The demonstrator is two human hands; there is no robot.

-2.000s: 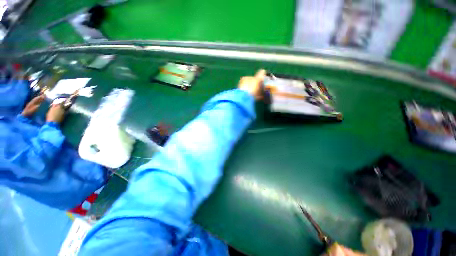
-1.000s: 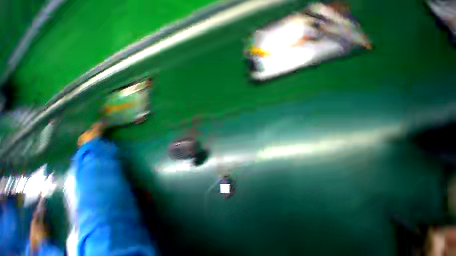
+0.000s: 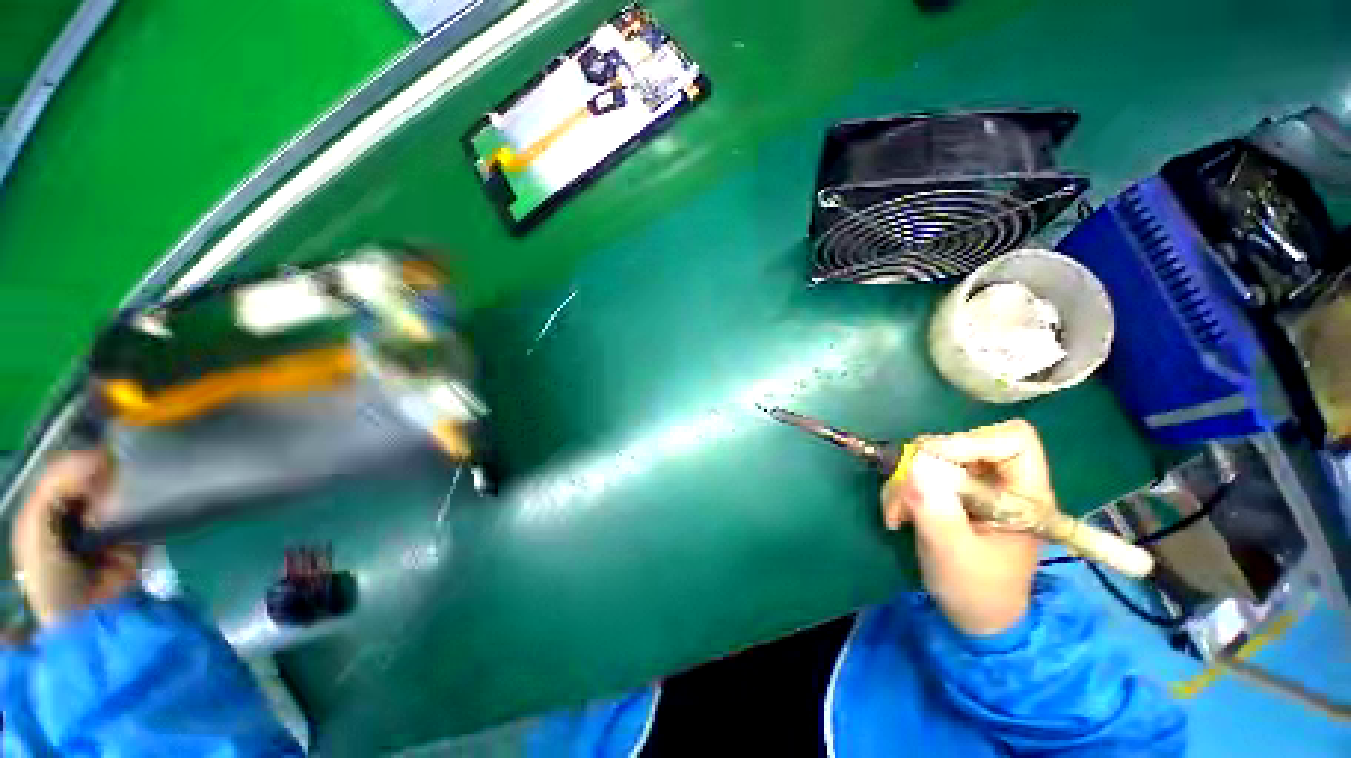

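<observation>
My left hand grips the left end of a tablet assembly, which is blurred and held over the mat at the left. Its silver back, orange flex cable and the board end at its right show. My right hand holds the soldering iron by its beige wrapped handle, the dark tip pointing up and left over the mat, touching nothing I can see. A cluster of small black parts with red leads lies below the held tablet. A thin pale strand lies on the mat.
Another tablet assembly lies by the rail at the top. A black fume fan stands at the upper right, beside a round cup with a white wad. A blue ribbed bin and an open holder with a cord are at the right.
My left hand has gone from reaching for the farther tablet to holding one at the left. My right hand with the iron is now fully in view. The camera has swung right.
</observation>
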